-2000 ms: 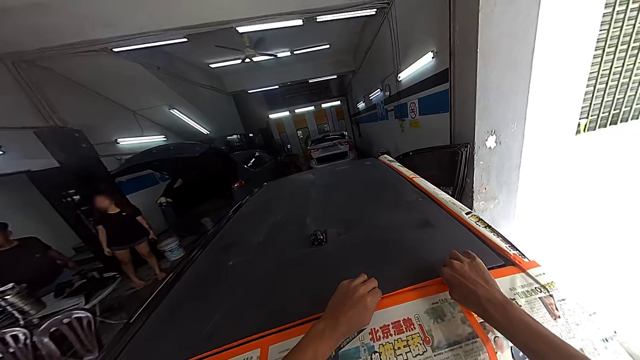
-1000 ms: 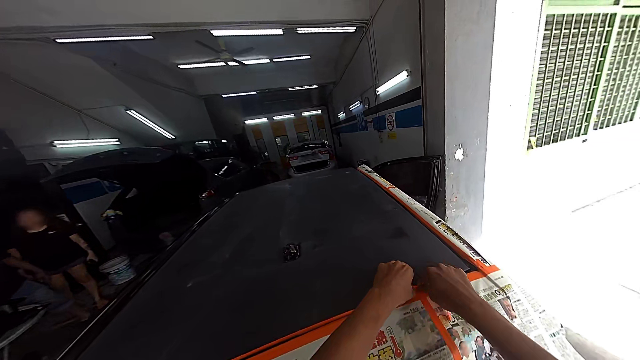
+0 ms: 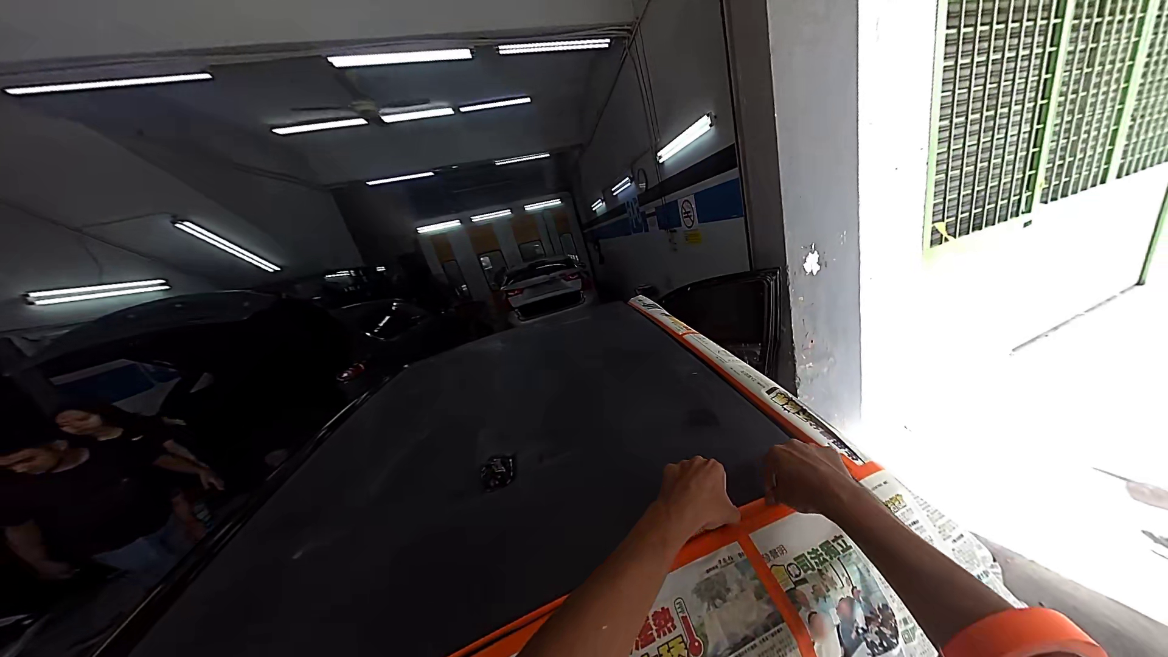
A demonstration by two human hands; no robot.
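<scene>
Both my hands are at the near right edge of a dark grey car roof panel (image 3: 411, 511). My left hand (image 3: 698, 495) presses on orange masking tape (image 3: 703, 546) with curled fingers. Just to its right, my right hand (image 3: 808, 476) is curled at the same tape near the roof's corner; its fingertips are partly hidden, so whether it pinches the tape is unclear. Newspaper sheets (image 3: 730, 602) hang below the tape. A roll of orange tape (image 3: 1022, 631) seems to sit around my right forearm. A small dark fitting (image 3: 498, 472) sits in the roof.
A newspaper-covered strip (image 3: 730, 365) runs along the roof's right side. Beyond it stand an open car door (image 3: 730, 319) and a concrete pillar (image 3: 821, 228). Two people (image 3: 100, 484) are at the left near a dark car with a raised hood. A white car (image 3: 545, 287) is farther back.
Both hands have moved right along the taped edge toward the corner and are now closer together. A second person has come into view at the left beside the other. The view has turned right.
</scene>
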